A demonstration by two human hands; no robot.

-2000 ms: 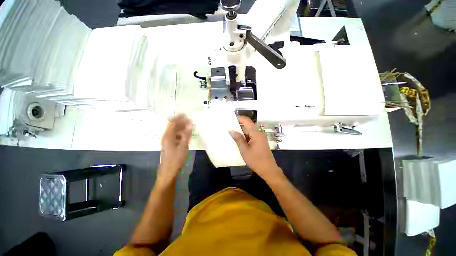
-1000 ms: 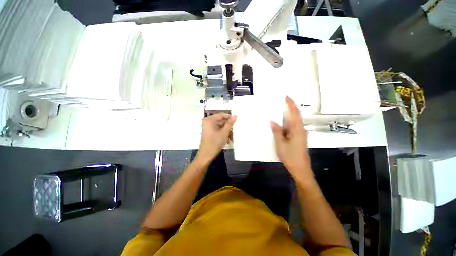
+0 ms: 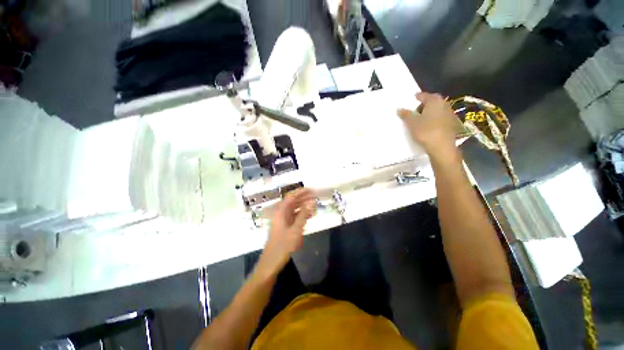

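The white sewing machine (image 3: pixel 291 61) stands mid-table, its dark lever (image 3: pixel 282 116) slanting right and its needle plate area (image 3: pixel 263 184) bare of fabric. My left hand (image 3: pixel 293 213) is just in front of the plate, fingers apart, holding nothing. My right hand (image 3: pixel 431 123) reaches to the right end of the machine's flat side, at the white finished panels (image 3: pixel 369 133). Glare hides the panel edges, so I cannot tell whether its fingers grip one. The fanned stack of unsewn white panels (image 3: pixel 102 171) stands at the left of the table.
Black fabric (image 3: pixel 181 51) lies behind the table. A stool (image 3: pixel 109 331) is at the lower left, cut off by the edge. White bundles (image 3: pixel 537 222) with yellow patterned ties (image 3: pixel 489 123) are beyond the table's right end. Small metal fittings (image 3: pixel 410 178) line the machine's near edge.
The view has turned right. My right hand has moved right, away from the needle area, with the white panel gone from there. My left hand stays near the plate, its fingers now apart.
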